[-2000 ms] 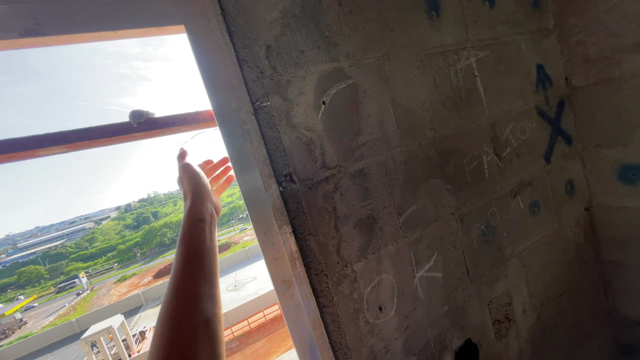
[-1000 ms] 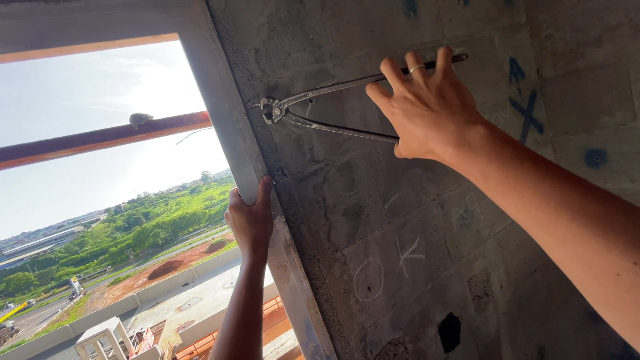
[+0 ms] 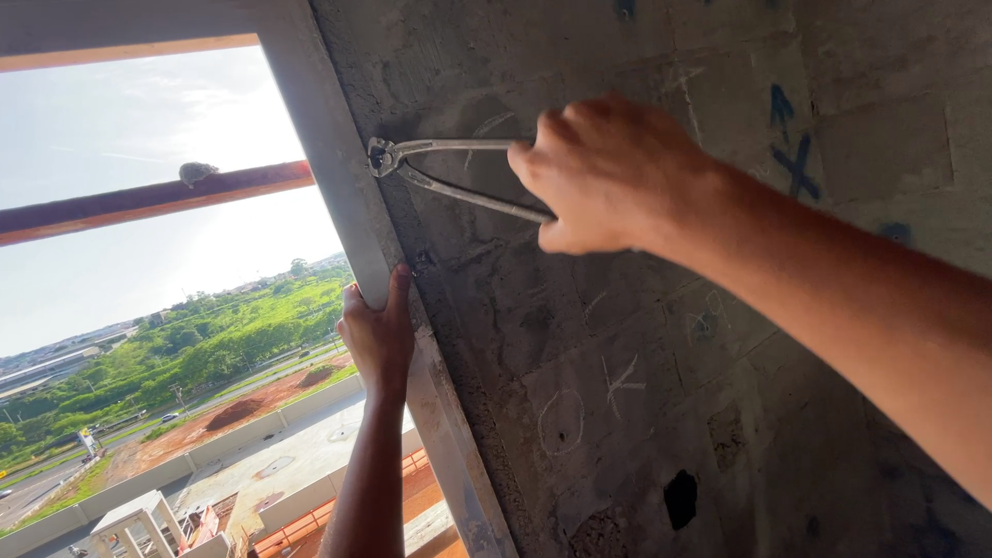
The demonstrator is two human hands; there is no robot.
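Observation:
My right hand (image 3: 612, 178) grips both long handles of a pair of end-cutting nippers (image 3: 465, 174), the handles spread apart. The jaws of the nippers are at the edge of the window frame (image 3: 341, 155), where it meets the block wall (image 3: 573, 325); whether they hold a wire or nail there is too small to tell. Lower down, my left hand (image 3: 380, 325) grasps the same upright of the frame, thumb on its face near the wall and fingers curled round the opening's side.
A reddish bar (image 3: 256, 183) crosses the window opening, with a grey lump (image 3: 197, 173) on it. Beyond lies a long drop to a construction yard (image 3: 271, 465). The wall bears chalk and blue marks and has a dark hole (image 3: 680, 500).
Two seconds ago my left hand was raised, open, before the opening; it now holds the frame. My right hand and the nippers came into view, and that hand has since shifted nearer the frame.

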